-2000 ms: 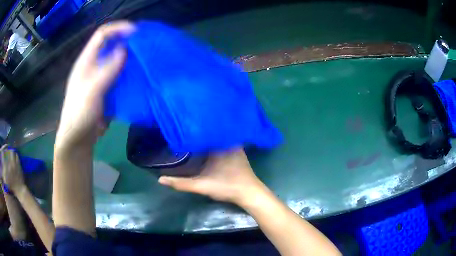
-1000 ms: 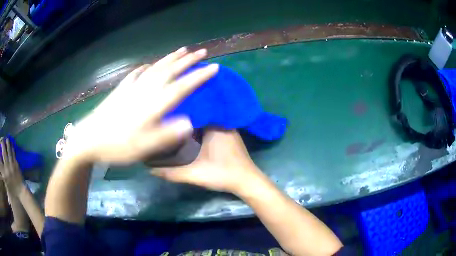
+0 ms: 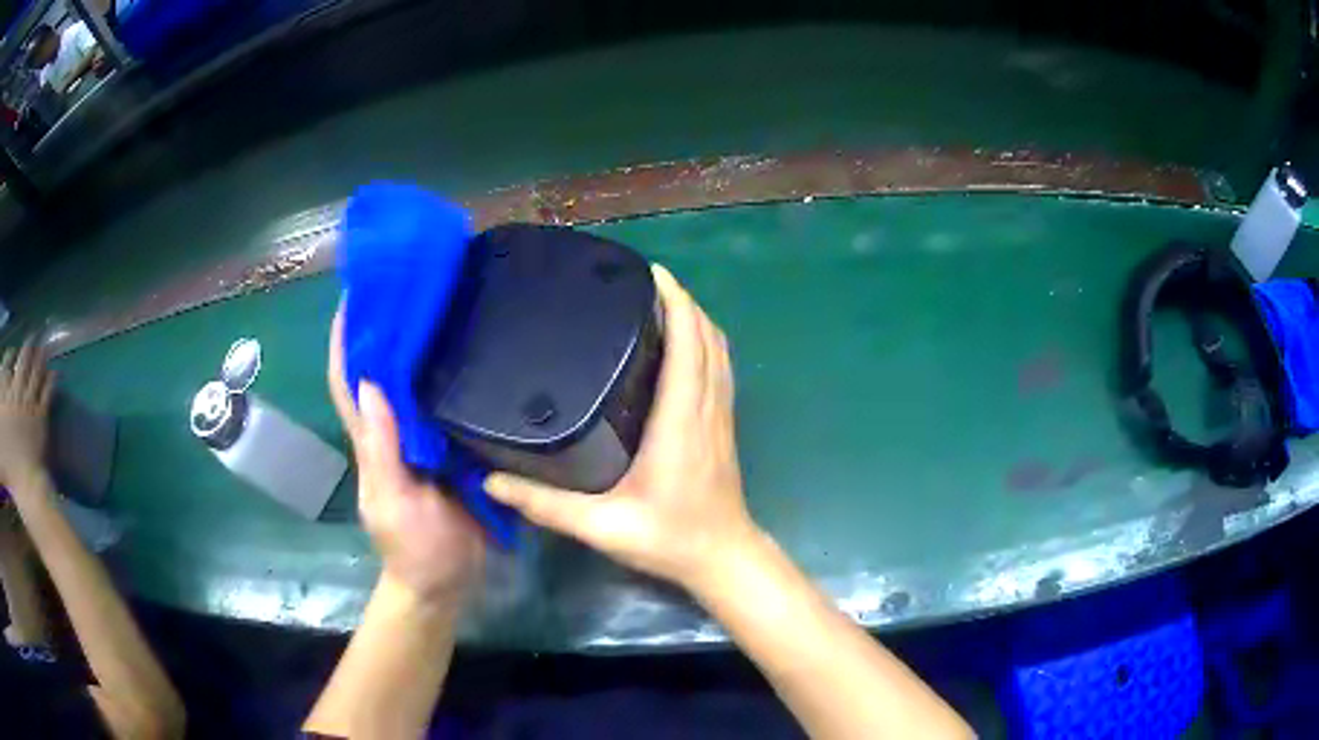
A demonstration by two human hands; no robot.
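Note:
A speaker is held above the green bench, its black base with small round feet facing up towards me. My right hand grips its right side, thumb along the near side. My left hand holds a bright blue cloth against the speaker's left side. The cloth stands up above my left fingers, and a corner hangs below the speaker. The speaker's far end is hidden.
A white bottle with its flip lid open lies or stands at left. At right are a black padded ring, a blue cloth and another bottle. Another person's arm is at far left. A blue stool is below the edge.
The speaker's black base now shows facing me. The cloth has moved from over the speaker to its left side, with my left hand around it. The left bottle is uncovered.

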